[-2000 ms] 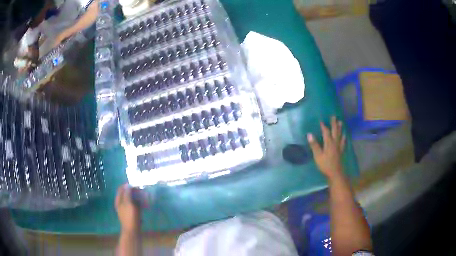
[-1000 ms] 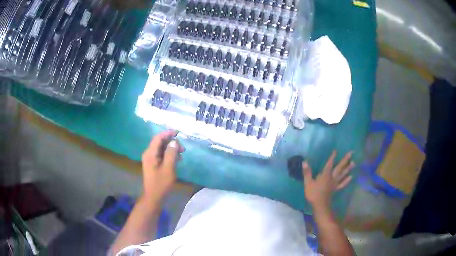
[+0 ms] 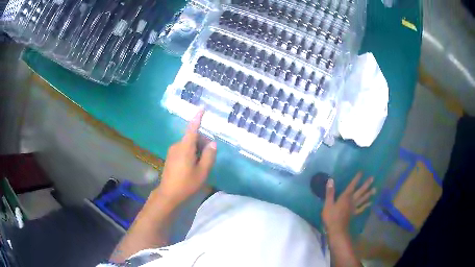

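Note:
A clear blister tray (image 3: 240, 142) lies on the green table, with rows of small dark round parts (image 3: 268, 125) packed edge-on. Its near row has a gap between a few parts at the left and several at the right. My left hand (image 3: 188, 161) is at the tray's near edge, its index finger stretched toward the gap, holding nothing. My right hand (image 3: 346, 204) is over the table's near edge at the right, fingers spread and empty. A small black round object (image 3: 320, 184) lies beside its thumb.
A white cap or cloth (image 3: 363, 101) lies right of the tray. Stacked clear trays (image 3: 99, 41) with white labels stand at the upper left. The green table's (image 3: 114, 112) edge curves along the near side. Blue-framed stools, one at the right (image 3: 416, 195), stand on the floor.
The view has turned and shifted, so the tray sits further right. My left hand has moved from below the tray's edge up to its near row, index finger extended. My right hand stays beside the black object.

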